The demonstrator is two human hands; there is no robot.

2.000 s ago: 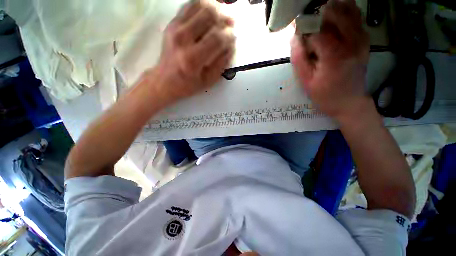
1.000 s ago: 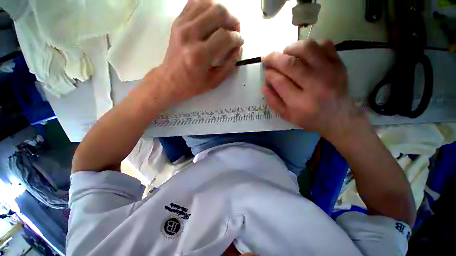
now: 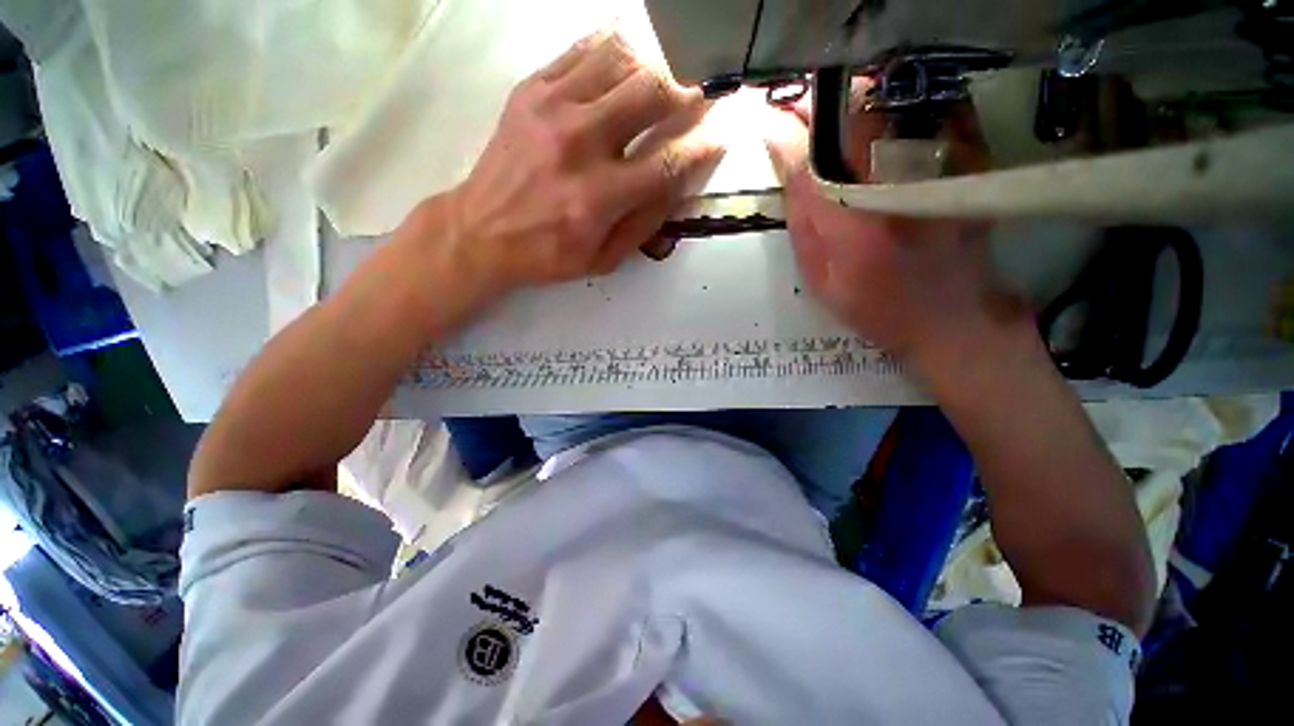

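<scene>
My left hand rests at the machine's working area with its fingers bent; its fingertips are washed out by bright light, so what it holds cannot be told. My right hand is on the other side, partly hidden behind the machine head, its fingertips near the small metal parts. Between the hands the metal bed plate edge shows. Cream fabric lies left of my left hand, touching or close to it. Any cloth under the fingertips is lost in glare.
Black-handled shears lie at the right of the table. Ruffled cream pieces and a narrow fabric strip are at the left. A printed ruler runs along the front edge. A blue crate stands below, with cream cloth beside it.
The machine head now covers more of the upper right and overlaps my right hand. My right hand has moved slightly right and away from my left hand since one second ago.
</scene>
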